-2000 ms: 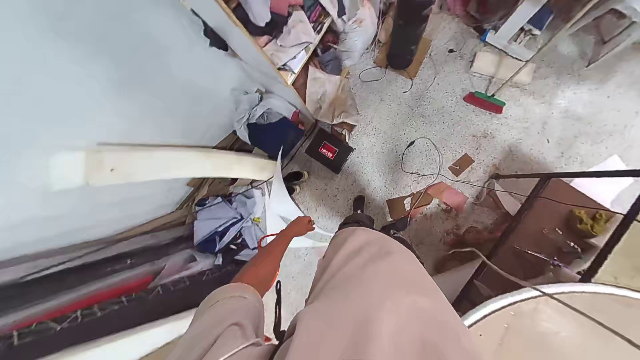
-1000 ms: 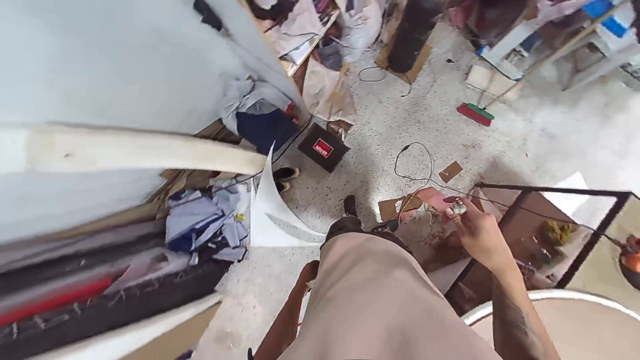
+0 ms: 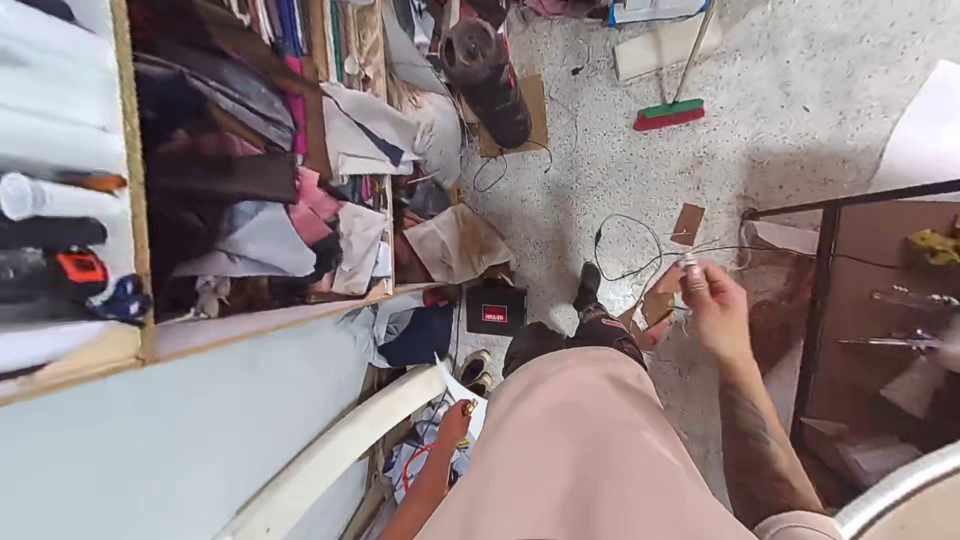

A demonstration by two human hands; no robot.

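At lower centre, my left hand (image 3: 452, 426) is closed around a small brass-coloured piece (image 3: 469, 407), beside a pale sheet (image 3: 474, 397) with a pointed end. A thin orange-red cord or hose (image 3: 411, 466) curves next to that wrist. My right hand (image 3: 720, 307) is raised over the floor on the right, pinching a small, shiny, silvery piece (image 3: 686, 261) between thumb and fingers. What exactly either piece is cannot be made out. A long, curved cream strip (image 3: 360, 450) runs up from the bottom edge towards the pale sheet.
Shelving (image 3: 247, 330) packed with fabric and leather-like scraps fills the upper left. A black case (image 3: 496, 308), a dark roll (image 3: 487, 82), a looped cable (image 3: 628, 217) and a broom (image 3: 670, 114) are on the floor. On the right stands a dark metal frame (image 3: 817, 300) with tools.
The view has swung, bringing more shelving in. My right hand, unseen two seconds ago, is now up. My left hand, low beside my body one second ago, is now farther forward with the brass-coloured piece.
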